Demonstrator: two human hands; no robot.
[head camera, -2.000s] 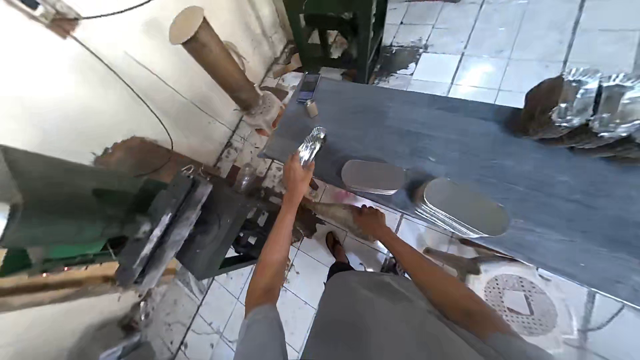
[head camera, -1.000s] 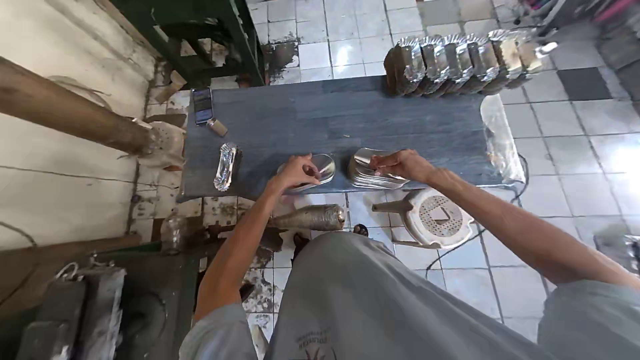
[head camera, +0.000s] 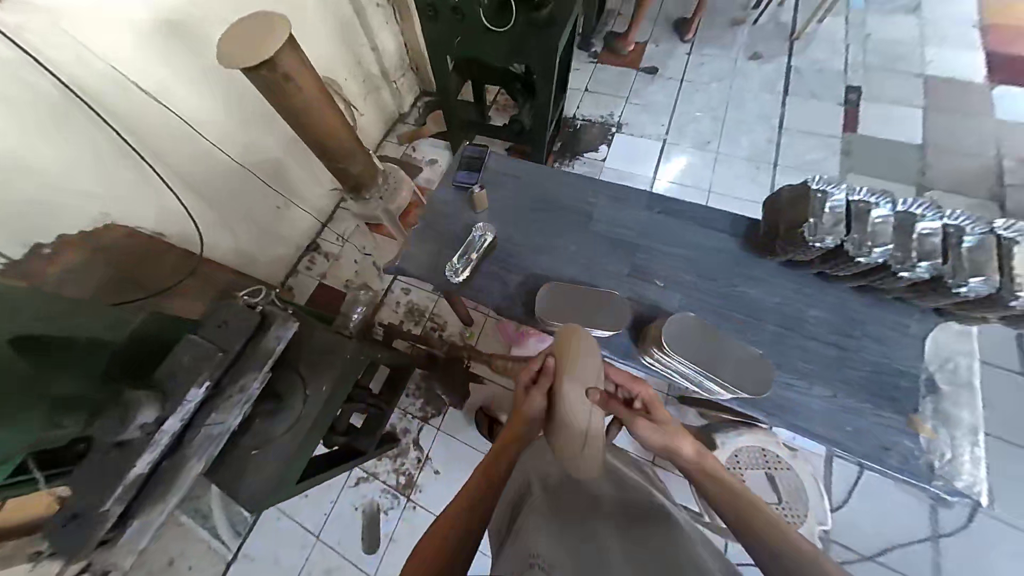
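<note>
Between my hands is a long rounded tan piece (head camera: 578, 400), perhaps a flat oval blank seen face on. My left hand (head camera: 534, 392) grips its left edge, and my right hand (head camera: 644, 404) holds its right edge with the thumb on its face. Just beyond, on the grey table, lies a small stack of oval flat blanks (head camera: 582, 306). To its right is a taller stack of oval blanks (head camera: 716, 356). A single silver fluted tray (head camera: 470, 253) rests near the table's left end.
Rows of stacked silver fluted trays (head camera: 912, 236) stand at the table's right. A phone (head camera: 471, 165) and a small cylinder (head camera: 479, 198) sit at the far left corner. A dark machine (head camera: 264, 400) is left, a plastic stool (head camera: 768, 480) right. A person's feet (head camera: 620, 42) show beyond.
Both hands have moved from the two stacks of blanks to the tan piece, which they now hold in front of my body. The view has swung left.
</note>
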